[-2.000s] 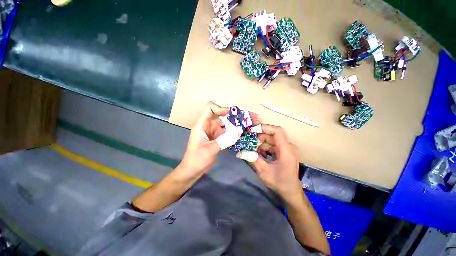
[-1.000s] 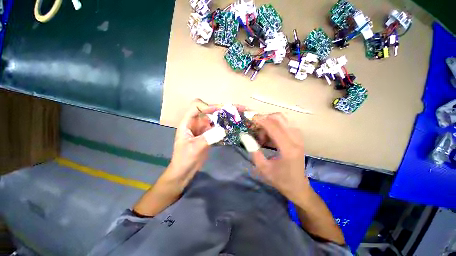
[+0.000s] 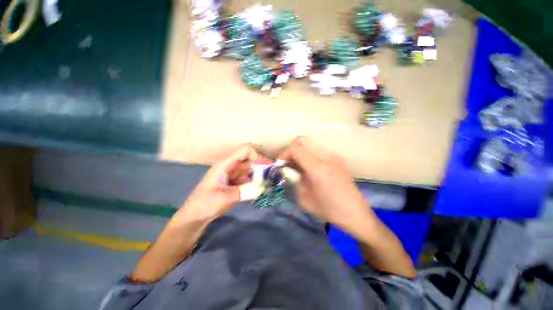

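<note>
My left hand (image 3: 219, 184) and my right hand (image 3: 318, 181) hold one wired subassembly (image 3: 270, 189) between them, over my grey-clothed lap at the cardboard's front edge. Its white part and dark middle lie between the fingertips, and its green circuit board hangs below. Pale finger cots cover the thumbs. Motion blur hides the wires and exact finger contacts. Several more wired subassemblies (image 3: 296, 59) lie in a loose group on the far part of the tan cardboard sheet (image 3: 242, 121).
Several clear housings (image 3: 500, 115) lie on the blue corrugated sheet (image 3: 455, 187) at the right. A dark green bench surface (image 3: 85, 79) is at the left, with a cream tape roll (image 3: 19, 21) and a white limp item (image 3: 51, 11) at its far edge.
The view has shifted right, showing more clear housings. The right hand's fingers have closed in around the top of the subassembly, which both hands still hold. The thin white stick no longer shows.
</note>
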